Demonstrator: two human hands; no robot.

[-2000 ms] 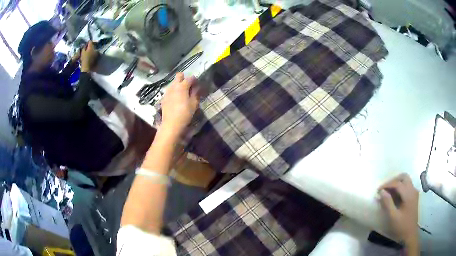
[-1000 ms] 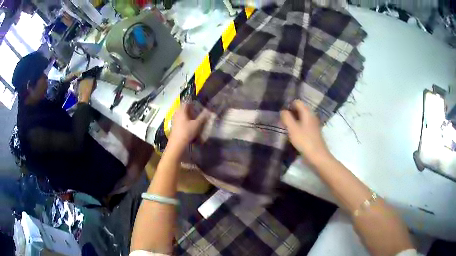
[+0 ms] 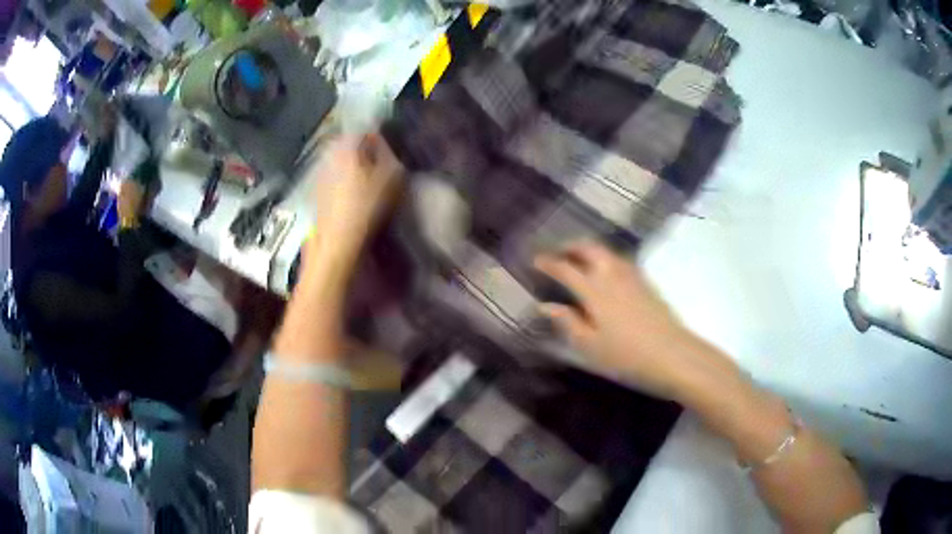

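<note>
A large dark purple-brown and cream plaid garment panel (image 3: pixel 637 125) lies on the white table, its near part blurred and lifted at the front edge. My left hand (image 3: pixel 358 193) grips the panel's left edge. My right hand (image 3: pixel 600 308) is on the panel's near right part, fingers curled and blurred; whether it pinches the cloth is unclear. A second plaid piece (image 3: pixel 501 428) lies across the lap, with a white interfacing strip (image 3: pixel 430 398) on it.
A white table (image 3: pixel 804 209) extends right, with a bright metal-framed machine part (image 3: pixel 903 261) at its right. Yellow-black tape (image 3: pixel 435 65) marks the left edge. A grey motor-like machine (image 3: pixel 256 99), tools and a seated person (image 3: pixel 104 302) are at left.
Since the earliest frame, my right hand has come left from the table onto the panel. The panel's near part has shifted left and towards me. In the last second, my left hand rose slightly.
</note>
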